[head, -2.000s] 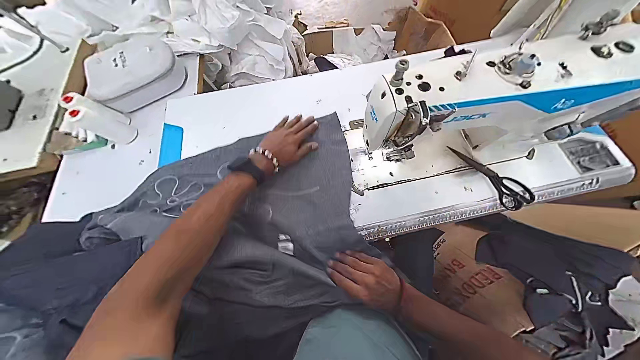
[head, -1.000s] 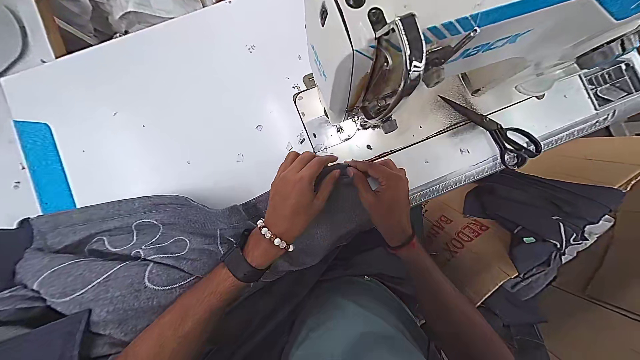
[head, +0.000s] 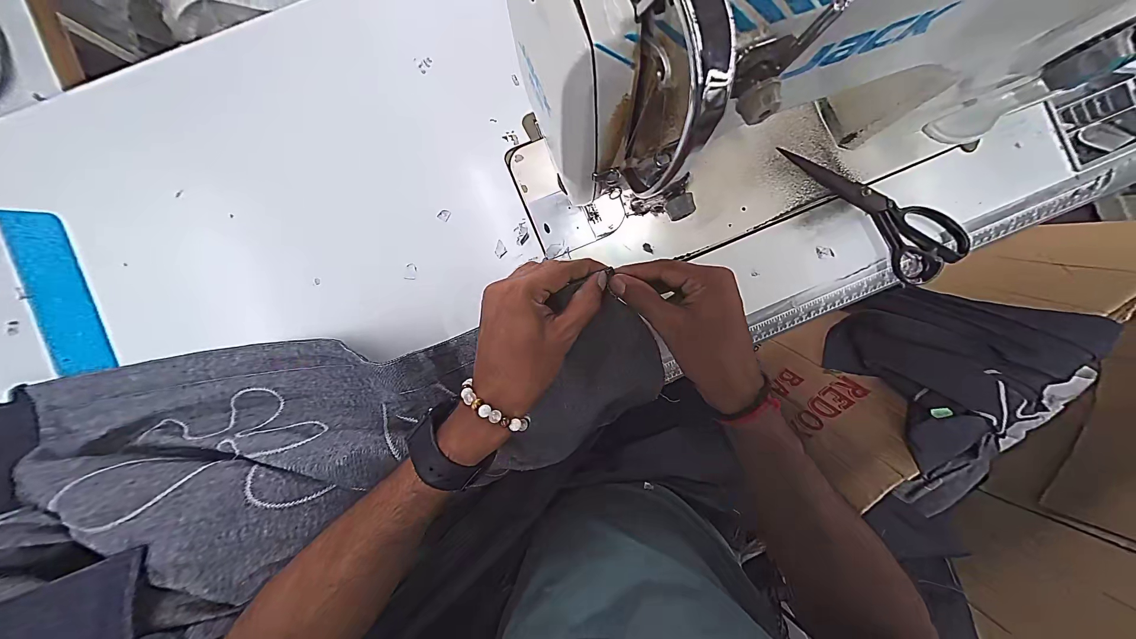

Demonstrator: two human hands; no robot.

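Both my hands pinch the edge of a dark grey fabric garment point(head: 293, 444) just in front of the sewing machine's needle area. My left hand point(head: 541, 328), with a bead bracelet and a black wristband, grips the edge between thumb and fingers. Fingertips touching it, my right hand point(head: 688, 328) pinches the same edge from the other side. White looping embroidery shows on the cloth spread to the left. The white Jack sewing machine point(head: 568, 98) stands above my hands, its presser foot point(head: 652, 202) over the needle plate.
Black-handled fabric scissors point(head: 879, 209) lie on the machine bed at right. A measuring tape strip point(head: 825, 306) runs along the front edge of the white table point(head: 293, 186). Below right, dark cloth pieces point(head: 950, 382) lie on cardboard point(head: 1003, 541). A blue patch point(head: 58, 293) marks the table's left.
Two seconds ago my hands lay flat and apart on the cloth; now they are together, pinching its edge. The view has moved closer to the table.
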